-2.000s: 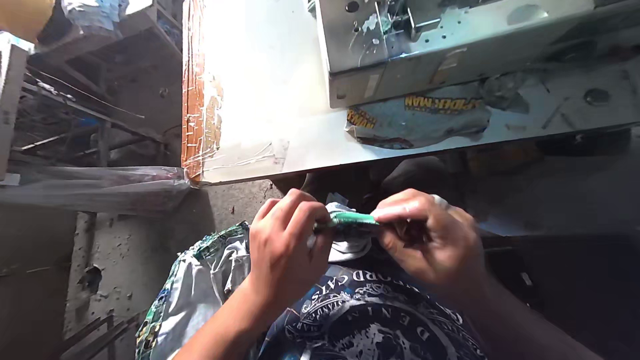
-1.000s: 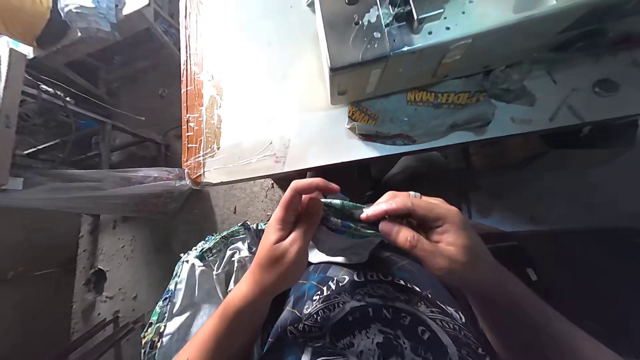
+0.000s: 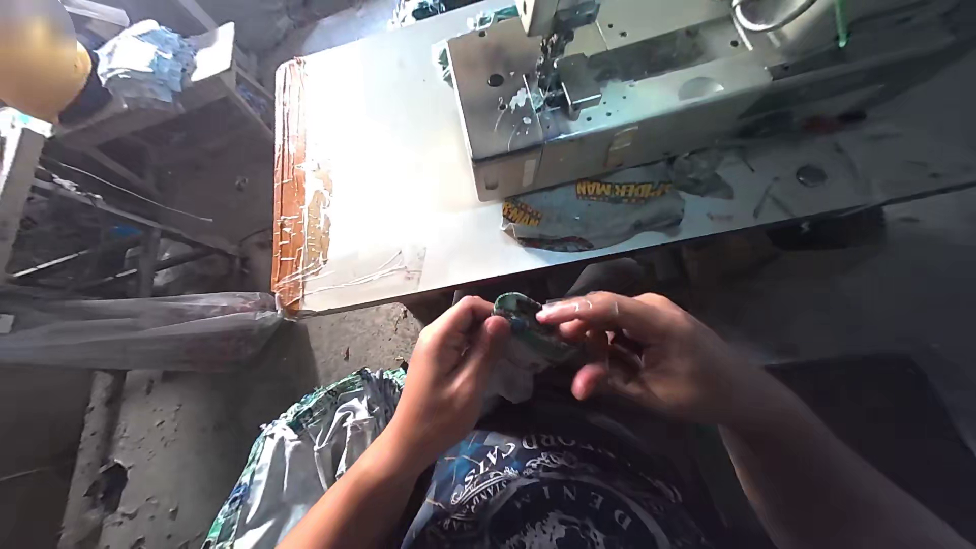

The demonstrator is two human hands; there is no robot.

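Observation:
Above my lap, near the table's front edge, my left hand (image 3: 457, 358) pinches a small green patterned fabric piece (image 3: 534, 328) between thumb and fingers. White cloth (image 3: 509, 375) hangs below its green edge. My right hand (image 3: 648, 351) is at the other side of the piece, index fingertip against it, thumb held apart lower down; whether it grips any cloth is unclear. More white and green patterned fabric (image 3: 305, 457) lies over my lap at the left.
An industrial sewing machine (image 3: 511, 130) stands on the white table (image 3: 366, 168), whose left edge is worn and taped. A grey printed fabric scrap (image 3: 595, 213) lies before the machine. Clear plastic sheeting (image 3: 152, 332) stretches left of the table corner. A wooden rack (image 3: 221, 84) holds folded cloth (image 3: 145, 61).
The fabric's green edge, stretched between both hands two seconds ago, is now curled at my left fingertips. My right thumb has come away from the fabric. The view has shifted left.

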